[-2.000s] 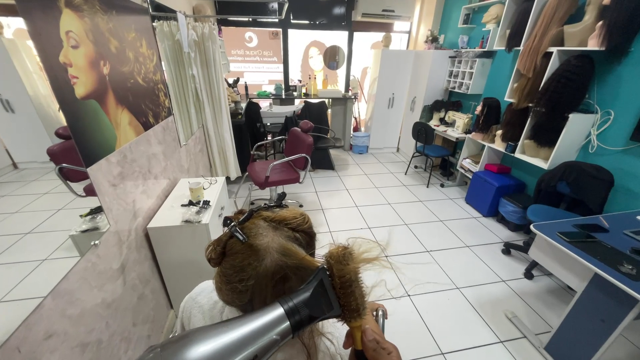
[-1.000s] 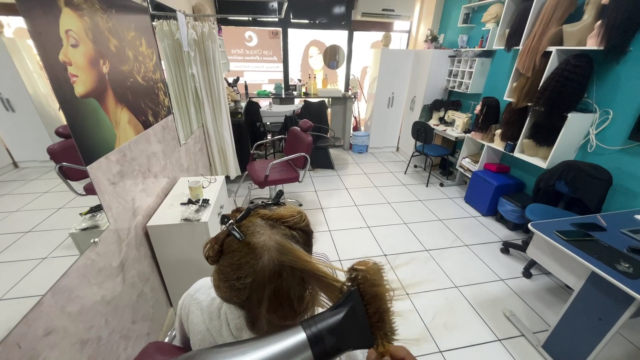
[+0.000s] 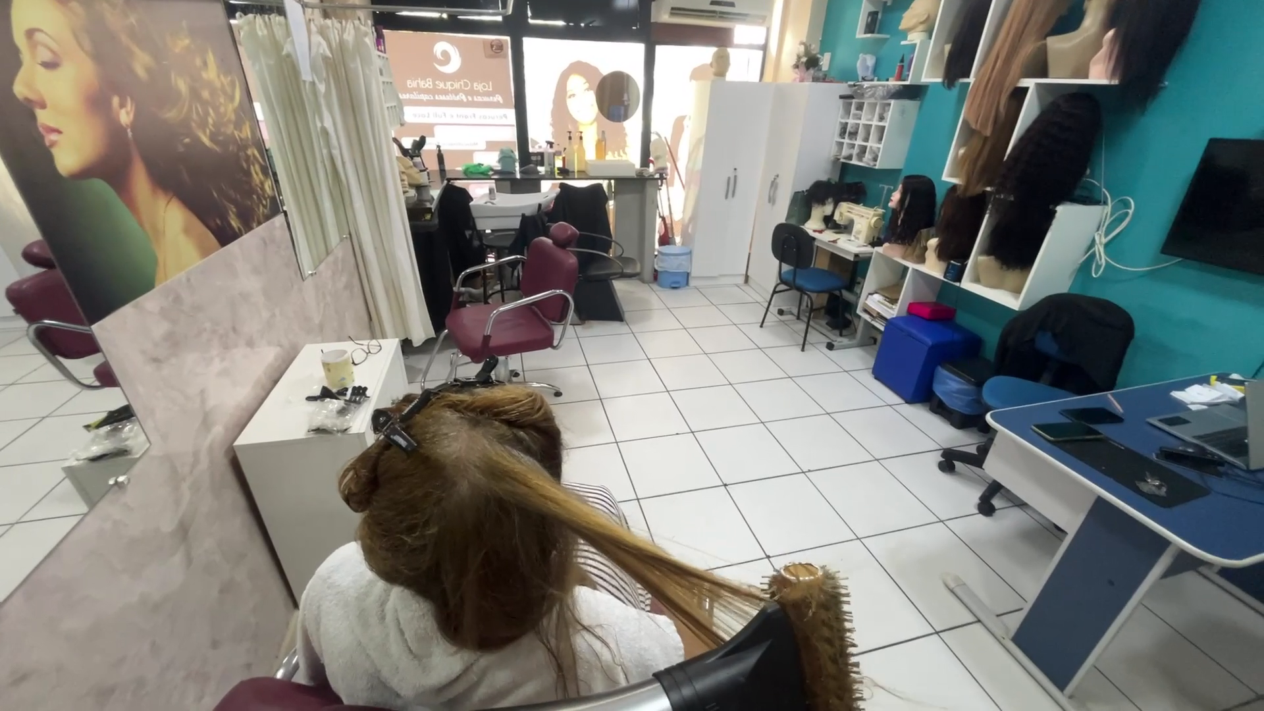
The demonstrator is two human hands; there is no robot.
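Note:
A round hairbrush (image 3: 818, 632) is at the lower right, its bristles against the end of a stretched section of long hair (image 3: 612, 533). The black nozzle of a hair dryer (image 3: 736, 664) points at the brush and touches or nearly touches it; its silver barrel runs off the bottom edge. Neither of my hands shows, so their hold on the brush and dryer is hidden. The seated person's head (image 3: 474, 513) is seen from behind, with black hair clips (image 3: 395, 431) on top and a white towel (image 3: 365, 622) over the shoulders.
A white cabinet (image 3: 296, 434) with a mug and clips stands left, beside a mirror. Farther off is a burgundy salon chair (image 3: 513, 301). At right stands a blue desk (image 3: 1116, 434) with a laptop and phones. The seated person's chair back (image 3: 286, 694) is at the bottom.
The brush and dryer have moved right and down, drawing the hair section out longer. The hand seen at the brush handle in the earlier frames is out of view.

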